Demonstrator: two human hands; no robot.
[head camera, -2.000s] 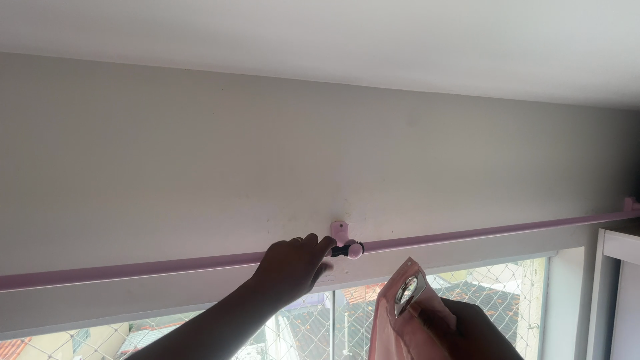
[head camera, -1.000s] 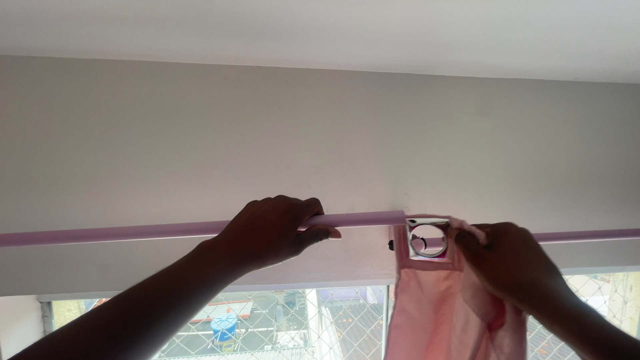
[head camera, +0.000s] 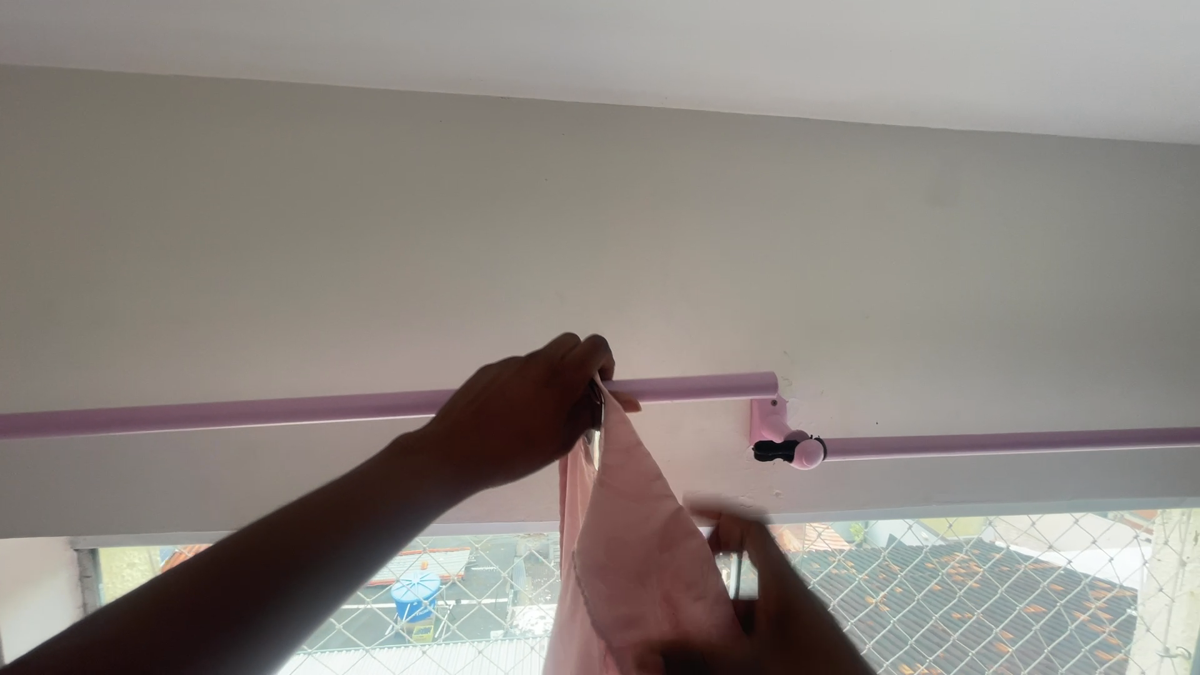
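Note:
A pink curtain (head camera: 637, 553) hangs from the left section of a pink curtain rod (head camera: 309, 410), a metallic eyelet (head camera: 594, 422) of its top edge at the rod. My left hand (head camera: 525, 412) grips the curtain's top edge and the rod there. Lower right, my right hand (head camera: 750, 581) is blurred beside the curtain's edge; whether its fingers pinch the fabric cannot be told. Right of the curtain, the rod section ends above a pink wall bracket (head camera: 769, 422). A black piece (head camera: 773, 451) and a round pink end cap (head camera: 808, 454) sit at that bracket.
Another pink rod section (head camera: 1012, 442) runs right from the bracket, slightly lower. Beneath the rods is a window with mesh netting (head camera: 984, 600), with roofs and a blue water tank (head camera: 417, 595) outside. A pale wall (head camera: 581, 225) and the ceiling (head camera: 656, 47) lie above.
The curtain's top edge has gone from beside the rod's end to farther left along the rod. My left hand now grips it there, and my right hand has dropped from the top edge to lower down.

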